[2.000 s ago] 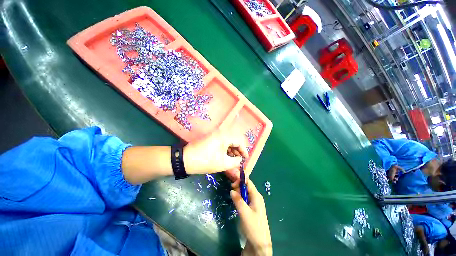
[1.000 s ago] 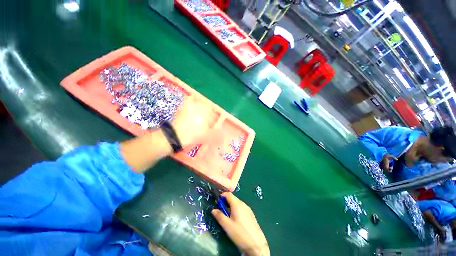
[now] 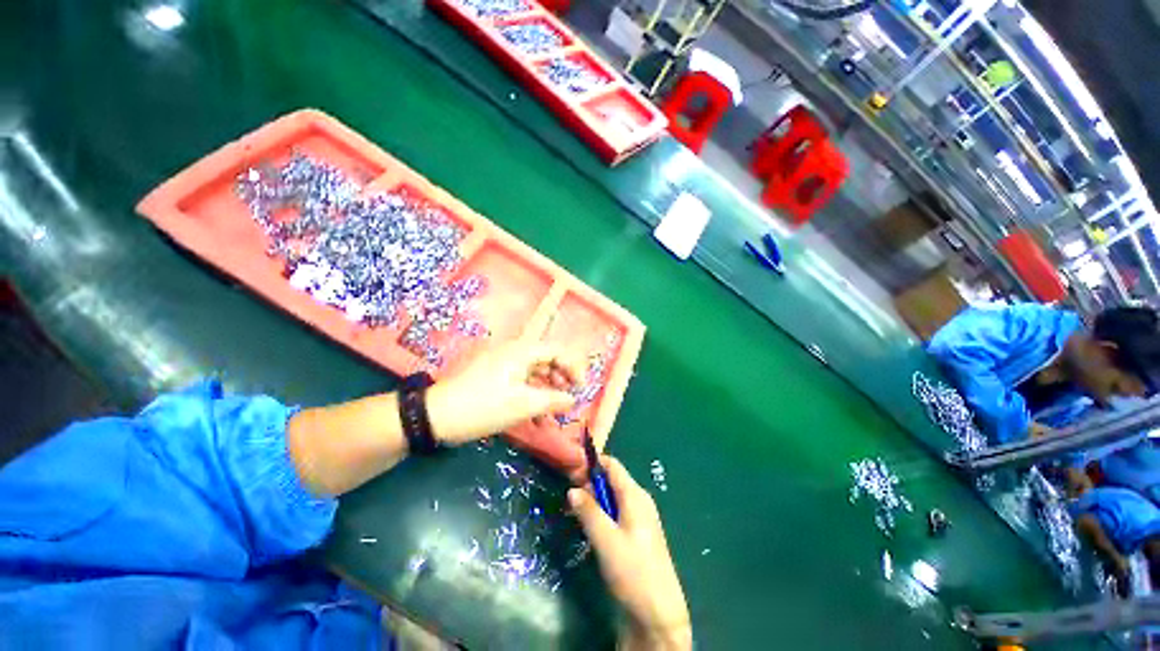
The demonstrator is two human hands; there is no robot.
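Note:
The salmon-orange compartment tray (image 3: 248, 287) lies slantwise on the green table. A heap of small silver metal parts (image 3: 369, 248) fills its far-left and middle sections; fewer parts lie in the end section. My left hand (image 3: 503, 394), with a black wristband, is over the tray's near end, fingers curled; whether it pinches a part is too small to tell. My right hand (image 3: 632, 541) grips blue-handled cutters (image 3: 600, 483), dark jaws pointing up by the tray's end corner, just below my left fingertips. Thin bright scrap (image 3: 515, 553) lies scattered below the tray.
A redder parts tray (image 3: 560, 76), a white card (image 3: 682, 226) and blue pliers (image 3: 765, 253) lie along the far table edge. Loose parts (image 3: 878, 490) and a small dark item (image 3: 939, 521) lie to the right. A person in blue (image 3: 1005, 363) sits across, near red stools (image 3: 801, 165).
My left hand has moved from over the tray's middle to its end, close to the cutters. The cutters are raised and upright, with their jaws nearer my left fingertips.

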